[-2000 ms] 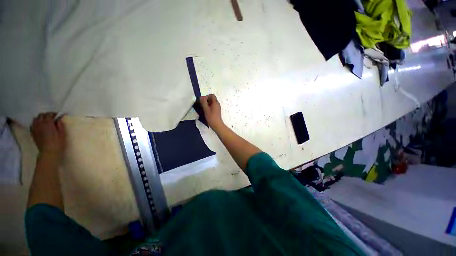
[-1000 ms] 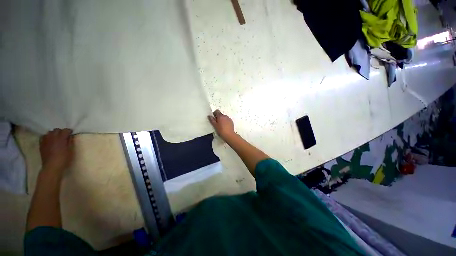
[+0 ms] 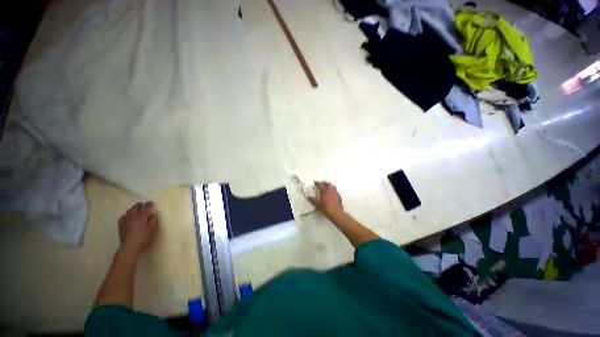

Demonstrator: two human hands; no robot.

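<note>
The cream fabric point(image 3: 131, 99) lies over the left of the table, its near edge loose and wavy. It covers the far end of the silver rail point(image 3: 216, 257). The dark fabric piece point(image 3: 260, 212) lies right of the rail on a white strip point(image 3: 266, 237); the cream fabric meets its far edge. My left hand point(image 3: 138, 227) rests on the table left of the rail, just nearer than the fabric edge, and holds nothing. My right hand point(image 3: 325, 199) is low over the table, right of the dark piece, beside a small pale scrap or fabric corner; whether it grips this is unclear.
A black smartphone point(image 3: 403, 189) lies right of my right hand. A thin brown stick point(image 3: 294, 46) lies at the far middle. Black, grey and yellow-green cloth point(image 3: 493, 52) is piled far right. Crumpled pale cloth point(image 3: 56, 191) lies at left. Blue blocks point(image 3: 196, 311) flank the rail's near end.
The cream fabric's right edge has moved to the dark piece's far side and lies down. My left hand has left the fabric edge. My right hand has moved right and nearer. More stick shows.
</note>
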